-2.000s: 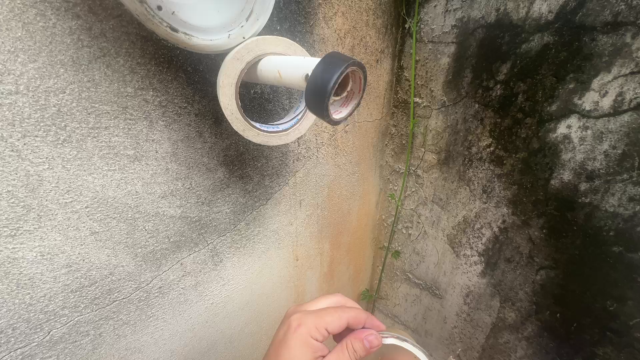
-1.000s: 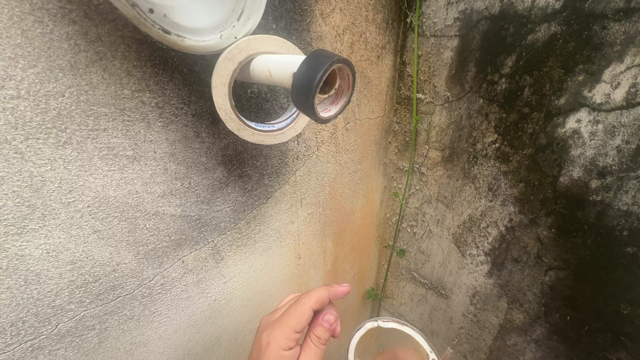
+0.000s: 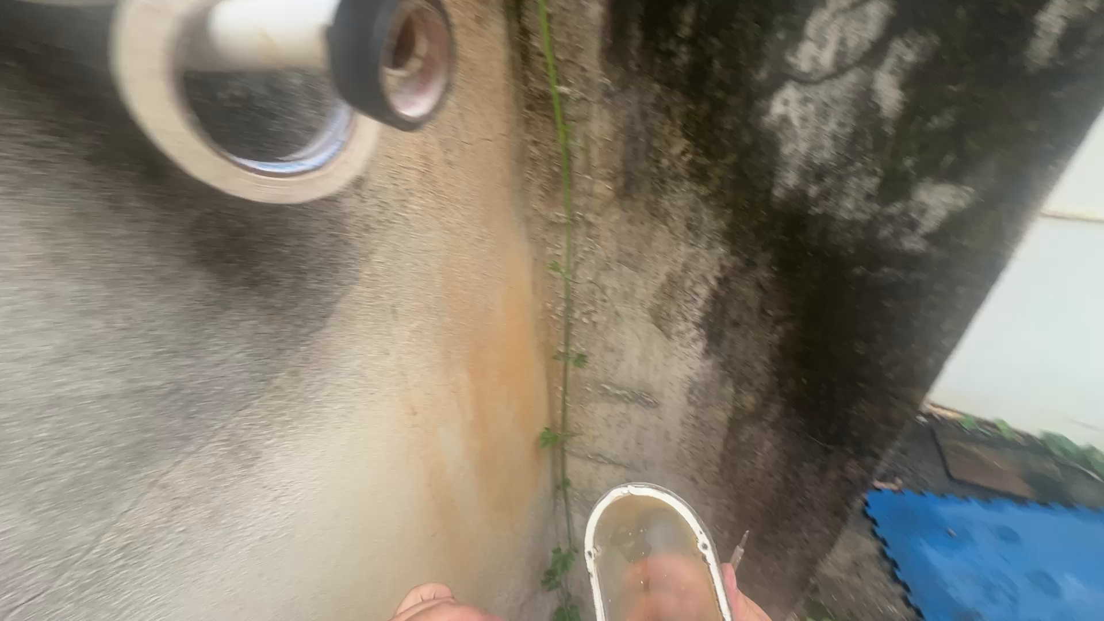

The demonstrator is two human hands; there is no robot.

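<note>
An oval clear cover with a white rim (image 3: 592, 552) is upright at the bottom centre, held by my right hand (image 3: 743, 601), whose fingers show blurred through it. A thin pointed tool (image 3: 740, 548), perhaps a screwdriver tip, sticks out beside that hand. My left hand (image 3: 440, 604) is at the bottom edge, left of the cover and apart from it; only part of it shows, so its grip is hidden. At the upper left, a wide roll of tape (image 3: 250, 185) and a black roll of electrical tape (image 3: 366, 65) hang on a white pipe (image 3: 267, 33).
A stained plaster wall (image 3: 216, 448) meets a mossy concrete wall (image 3: 828, 285) at a corner, where a green vine (image 3: 567, 190) runs down. At the lower right lies a blue foam mat (image 3: 992, 552) near a white wall (image 3: 1035, 336).
The left hand no longer touches the cover, as it did two seconds ago. More of the cover now shows, with the right hand at its side. The view has swung right.
</note>
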